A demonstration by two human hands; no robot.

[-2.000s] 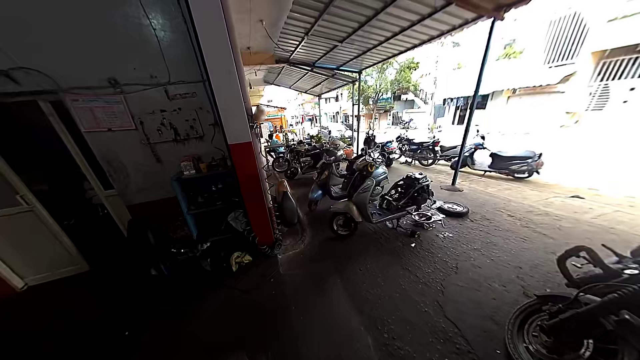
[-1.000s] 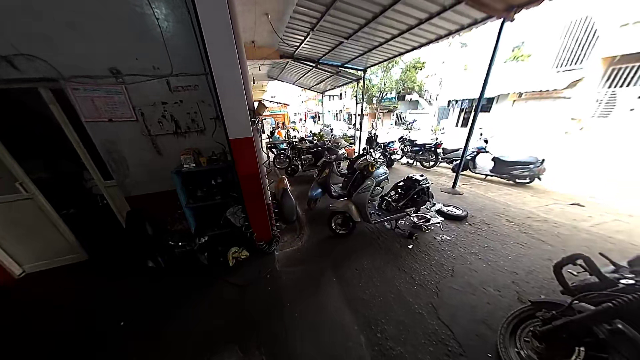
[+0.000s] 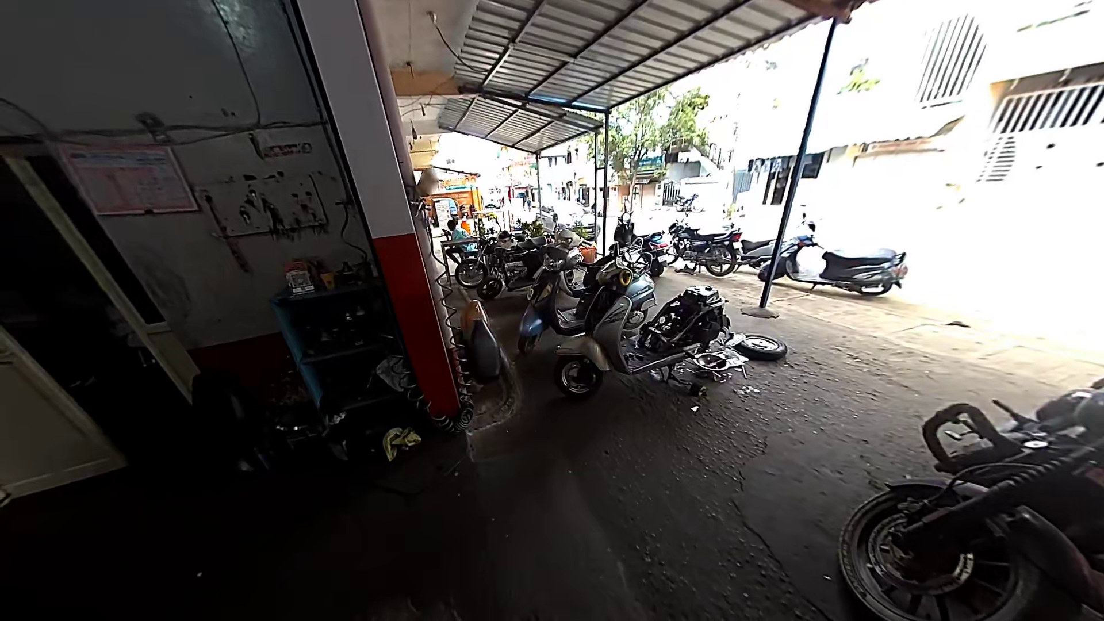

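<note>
Neither my left hand nor my right hand shows in the head view. A partly dismantled scooter (image 3: pixel 614 345) stands at the middle, its engine (image 3: pixel 690 319) exposed and its body panels off at the rear. A loose wheel (image 3: pixel 761 348) lies flat on the ground behind it, beside scattered parts. Close by on its left stands a blue scooter (image 3: pixel 536 315). At the lower right is part of a motorcycle, with its wheel (image 3: pixel 918 552) toward me. Hand tools hang on a wall board (image 3: pixel 263 207) at the left.
A red and white pillar (image 3: pixel 414 328) rises left of centre, with a coiled hose (image 3: pixel 464 414) at its foot. Left of it stands a blue shelf (image 3: pixel 297 354). A metal post (image 3: pixel 798 172) holds up the roof. More motorcycles and a white scooter (image 3: pixel 832 263) are parked beyond.
</note>
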